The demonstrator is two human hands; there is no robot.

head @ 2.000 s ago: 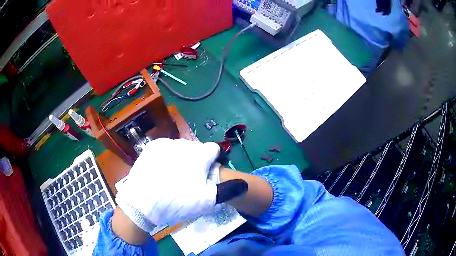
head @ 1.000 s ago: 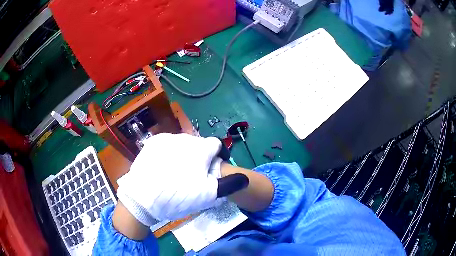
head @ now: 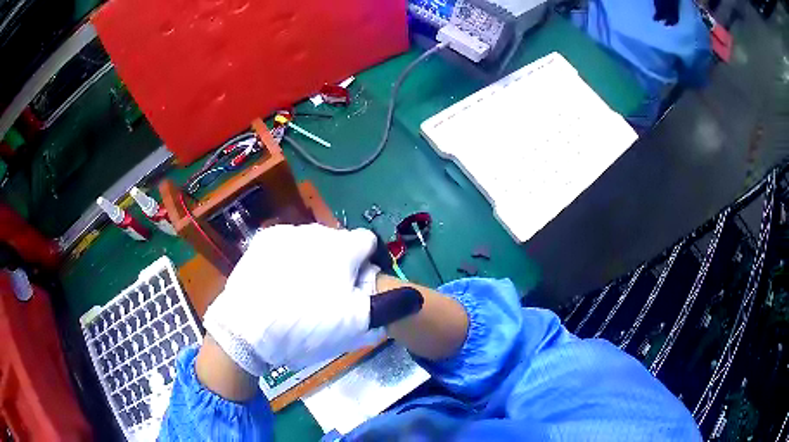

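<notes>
My left hand (head: 251, 324) and my right hand (head: 333, 285), in white gloves, are close together and overlap over the clamp fixture (head: 201, 280). Their fingers and anything they hold are hidden; the gloves run into each other. The fixture's upright orange-brown box (head: 281, 194) stands just behind the hands, with a dark block and silver metal parts inside. A small strip of green circuit board (head: 279, 375) shows under the hands at the fixture's front. A white printed paper (head: 368, 388) lies by the fixture's front edge.
A parts tray (head: 143, 337) with rows of dark pieces lies left. Dropper bottles (head: 121, 217) stand behind it. A red board (head: 259, 69) is at the back, a white tray (head: 532, 142) right, a grey device (head: 471, 26) behind. Screwdrivers (head: 420, 237) and small dark pieces lie nearby. Another person's blue sleeve (head: 649, 43) shows.
The hands stay together over the fixture with only a slight shift. A little more of the green board shows beneath them. The whole view has shifted slightly.
</notes>
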